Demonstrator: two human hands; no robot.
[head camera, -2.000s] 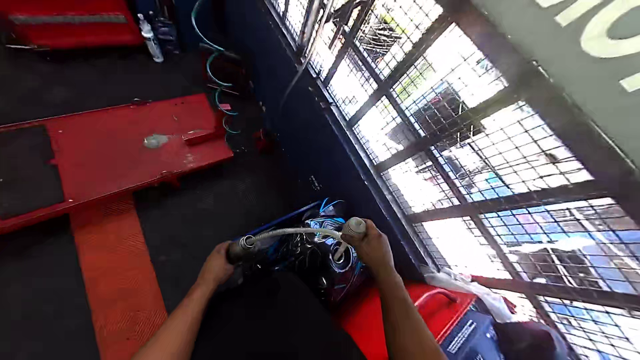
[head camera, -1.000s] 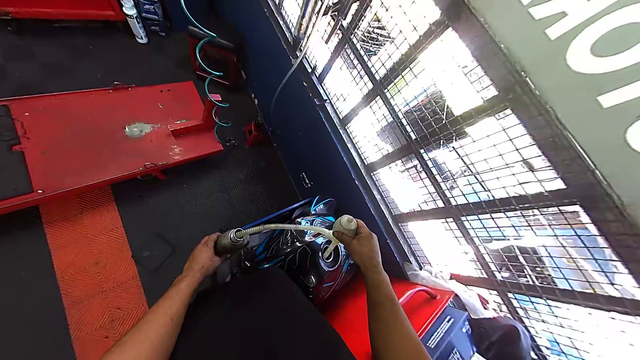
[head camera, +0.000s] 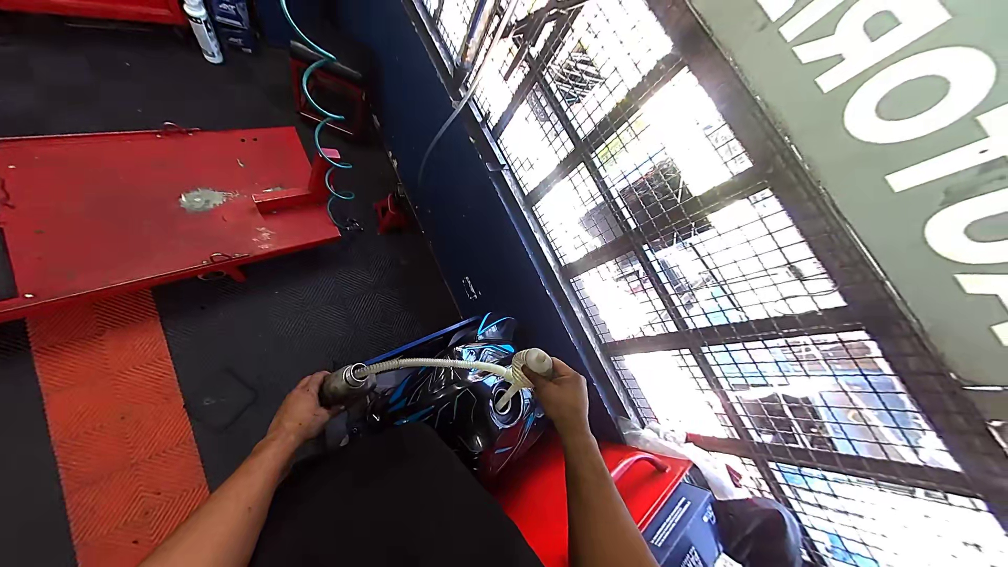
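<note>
My left hand (head camera: 302, 409) is closed around a grey cylindrical container (head camera: 344, 385) with a round mouth. A ribbed whitish hose (head camera: 429, 364) runs from that mouth to the pale plastic head of a hand siphon pump (head camera: 529, 365), which my right hand (head camera: 563, 394) grips. A short pale tube goes down from the pump head into the round filler opening (head camera: 504, 403) of a black and blue motorcycle fuel tank (head camera: 465, 417). The tube's lower end and any liquid are hidden.
A red metal lift platform (head camera: 142, 205) is at the left, with a coiled teal air hose (head camera: 323, 134) beside it. A dark blue wall (head camera: 472, 236) and mesh window (head camera: 669, 228) run along the right. Below right are a red case (head camera: 535, 496) and a blue box (head camera: 683, 524).
Both hands keep their hold on the container and the pump head, and the hose still links the two. The view has shifted somewhat.
</note>
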